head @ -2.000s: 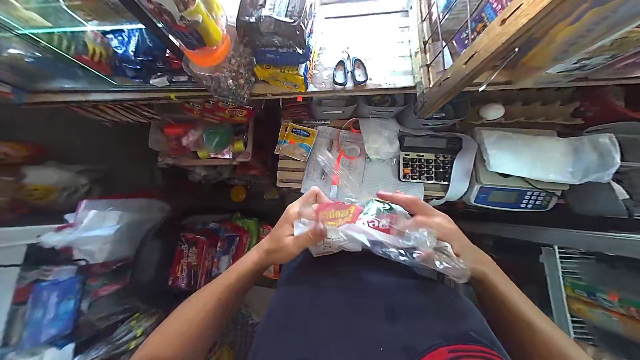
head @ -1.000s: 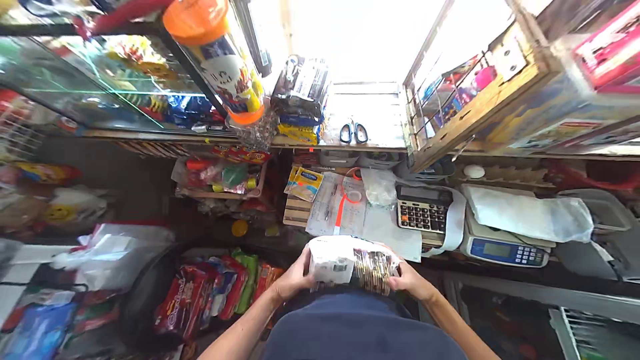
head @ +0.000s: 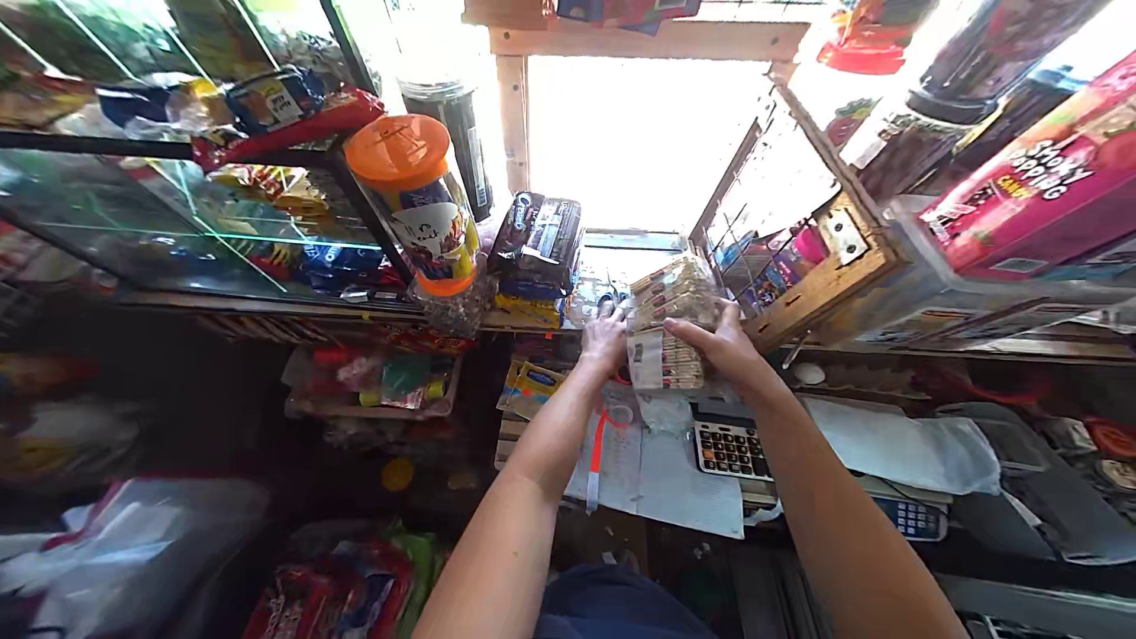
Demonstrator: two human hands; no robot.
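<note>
My right hand (head: pixel 723 346) grips the right side of a clear plastic-wrapped pack (head: pixel 670 324) of small packets, its thumb across the front. My left hand (head: pixel 606 335) is at the pack's left edge, close by the scissors (head: pixel 612 293) on the ledge; whether its fingers hold the pack or the scissors cannot be told. The pack is tilted at the opening of the window. Below it lie papers (head: pixel 692 497) with a red-orange strip (head: pixel 597 453), and a calculator (head: pixel 729 444).
An orange-lidded jar (head: pixel 417 204) and dark biscuit packs (head: pixel 537 240) stand left of the window. A wood-framed wire grille (head: pixel 825 177) is at the right, with a pink candy box (head: pixel 1047 169) beyond. A digital scale (head: pixel 914 515) sits at lower right under plastic.
Both hands have moved forward from near my body to the window ledge, and the pack has moved with them. The view has tilted up.
</note>
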